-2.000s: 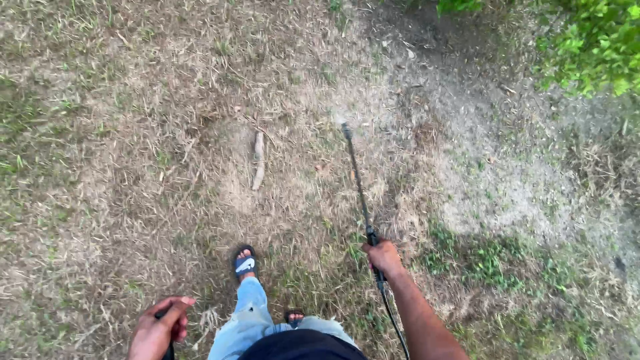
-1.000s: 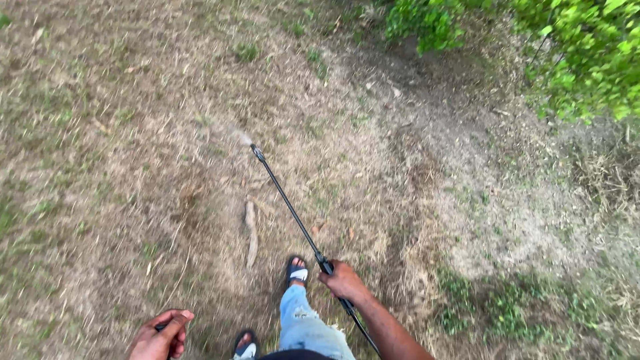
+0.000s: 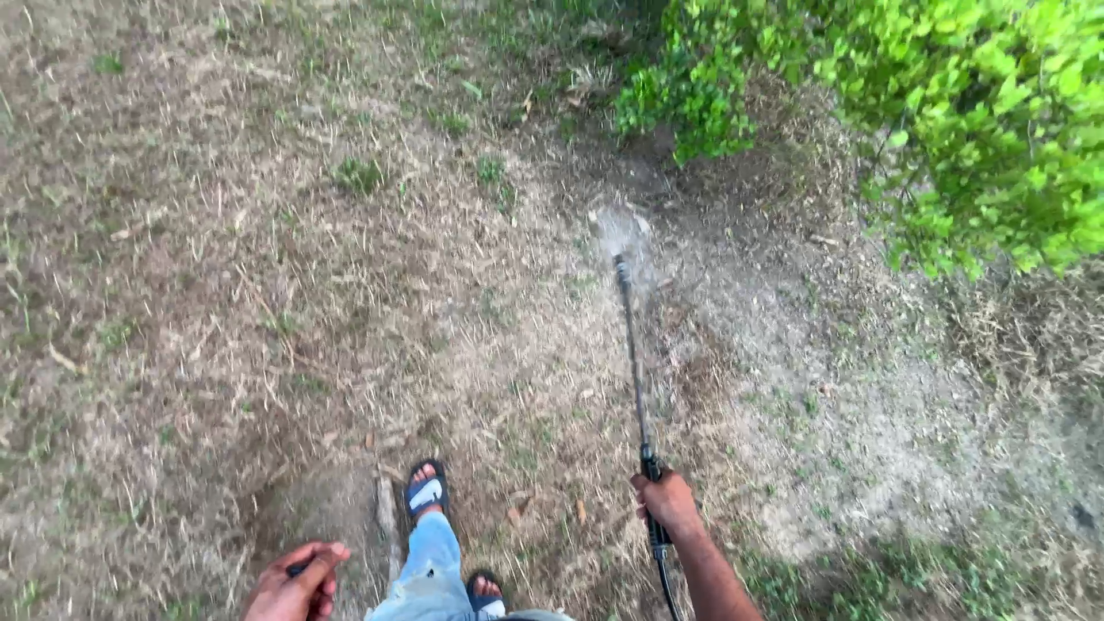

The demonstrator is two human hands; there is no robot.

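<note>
My right hand (image 3: 668, 504) is closed around the black handle of a sprayer wand (image 3: 636, 371), which points forward over the ground. A fine spray (image 3: 619, 226) comes from the nozzle at its far end, and a black hose (image 3: 666, 586) runs back from the handle beneath my forearm. At the lower left, my left hand (image 3: 297, 580) is curled around a dark object, of which only a small part shows between thumb and fingers; what it is cannot be told.
Leafy green branches (image 3: 975, 129) hang over the upper right. Dry grass covers much of the ground, with a bare dirt patch (image 3: 862, 448) at right. A piece of wood (image 3: 387, 513) lies beside my sandalled foot (image 3: 426, 489).
The wand has swung from pointing forward-left to nearly straight ahead, slightly left. The piece of wood, ahead of my feet earlier, is now beside one foot. The view has moved forward.
</note>
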